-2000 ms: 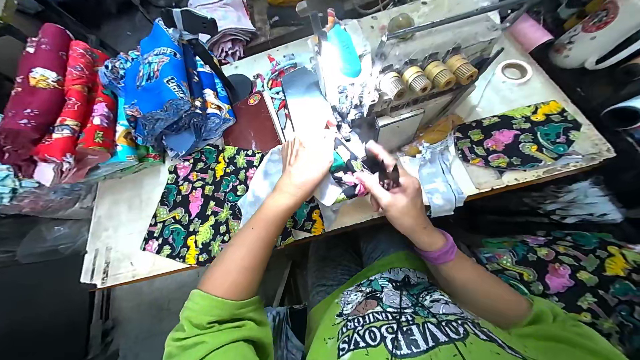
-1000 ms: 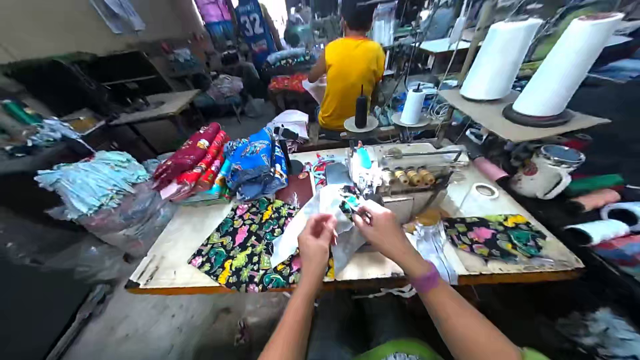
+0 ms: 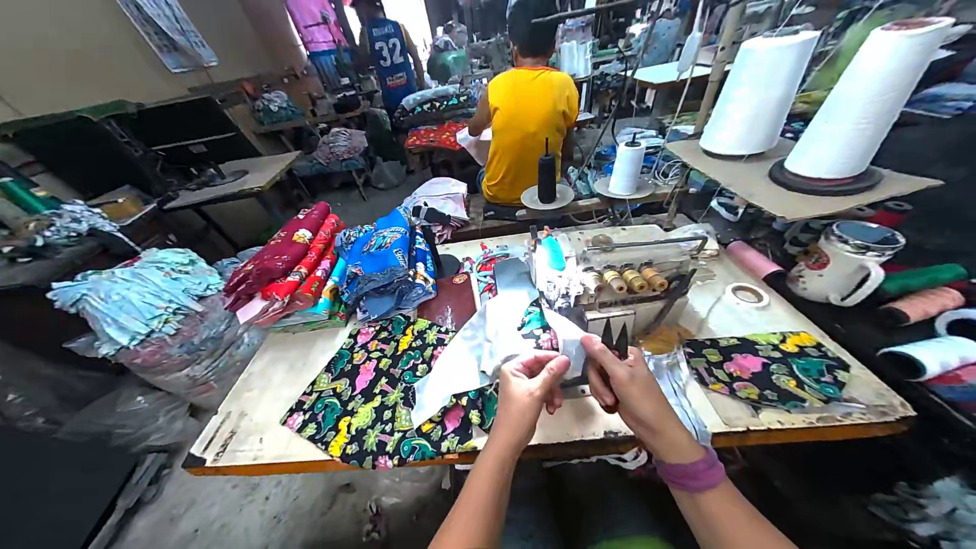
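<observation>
My left hand (image 3: 530, 389) pinches the near edge of a white fabric piece (image 3: 465, 351), with a bit of black dinosaur-print cloth (image 3: 537, 324) showing in its fold. Small scissors or thread snips (image 3: 614, 339) with dark blades pointing up sit in my right hand (image 3: 625, 385), whose thumb and finger are at the right edge of the white fabric. Just beyond both hands stands a serger-type sewing machine (image 3: 621, 293). Black dinosaur-print fabric (image 3: 381, 389) lies flat to the left, partly under the white piece. Another printed piece (image 3: 766, 370) lies on the right of the table.
Folded blue (image 3: 389, 259) and red (image 3: 305, 252) fabrics are stacked at the back left. A tape roll (image 3: 747, 295) and a white mug (image 3: 839, 263) are at the right. Large thread cones (image 3: 762, 95) stand on a raised board. A person in yellow (image 3: 530, 130) sits beyond the table.
The view has tilted up a lot since two seconds ago. My hands, close together over the printed cloth before, now hold the white fabric's edge, and the snips' blades point up.
</observation>
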